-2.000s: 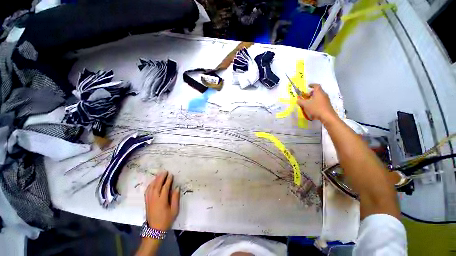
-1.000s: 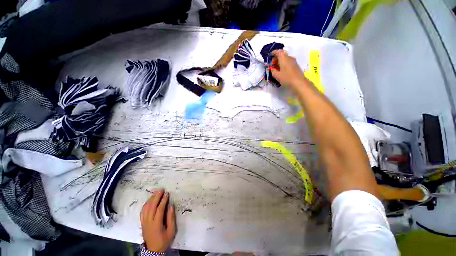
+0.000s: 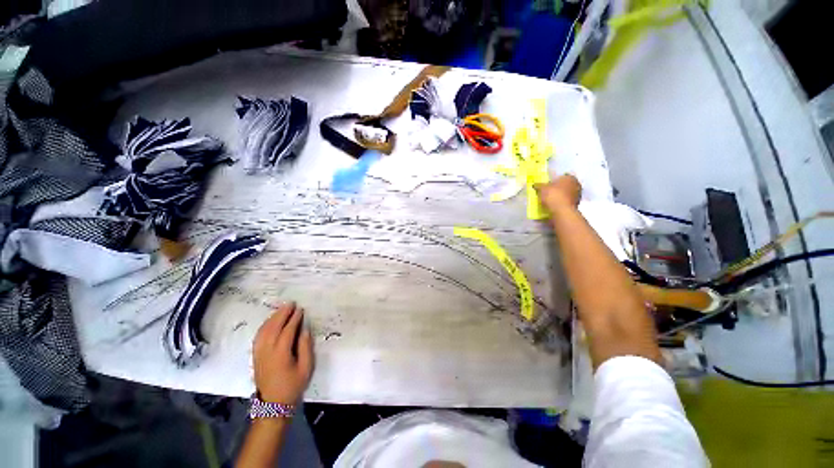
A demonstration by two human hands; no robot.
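Note:
My right hand (image 3: 560, 194) is at the right side of the table, at the lower end of the yellow template pieces (image 3: 529, 157); whether its fingers grip one is not clear. Scissors with red-orange handles (image 3: 483, 132) lie on a navy-and-white bundle (image 3: 437, 114) at the far side. A single curved yellow template (image 3: 503, 265) lies nearer me. My left hand (image 3: 283, 352) rests flat on the table near the front edge, holding nothing. A stack of navy-and-white curved pieces (image 3: 203, 297) lies left of it.
Striped bundles (image 3: 162, 174) and grey cut pieces (image 3: 272, 134) lie at the far left. A dark-brown strap (image 3: 347, 137), a blue scrap (image 3: 353, 174) and white cut pieces (image 3: 430, 186) lie in the far middle. The iron's wooden handle (image 3: 681, 298) is at the right, partly behind my forearm, with cables.
My right hand has put the scissors down on the far bundle and moved back toward me to the yellow pieces. My left hand has stayed on the table. The view has shifted.

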